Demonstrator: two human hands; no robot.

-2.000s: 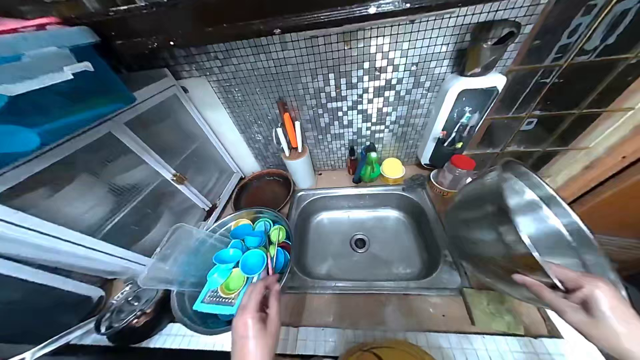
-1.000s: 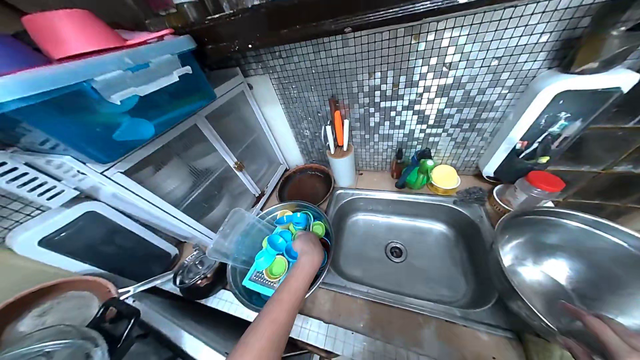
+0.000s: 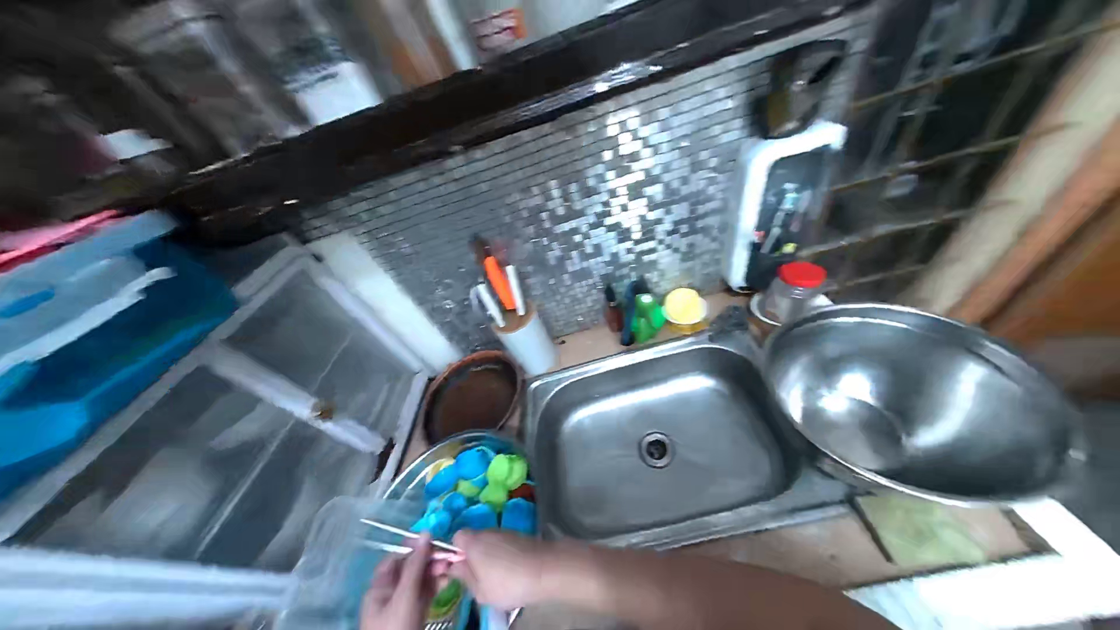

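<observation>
My left hand [image 3: 398,588] and my right hand [image 3: 503,564] meet at the lower left, both pinching thin white sticks [image 3: 407,532] with a pink part between the fingers; their exact kind is blurred. Just beyond is a round basin [image 3: 398,481] filled with blue and green plastic cups or scoops [image 3: 477,490]. A clear plastic container [image 3: 328,556] lies at its left side, partly behind my left hand. A large stainless steel bowl [image 3: 927,402] rests tilted at the right of the steel sink [image 3: 665,437], with no hand on it.
A brown round pan [image 3: 472,398] and a white knife holder [image 3: 528,343] stand behind the basin. A green bottle [image 3: 647,317], a yellow tub [image 3: 685,308] and a red-lidded jar [image 3: 798,289] line the back. A glass-door cabinet [image 3: 280,402] and blue bin [image 3: 96,324] are at left.
My right hand has left the steel bowl and come over to the left, beside my left hand at the basin. The sticks are now between both hands. The view has swung.
</observation>
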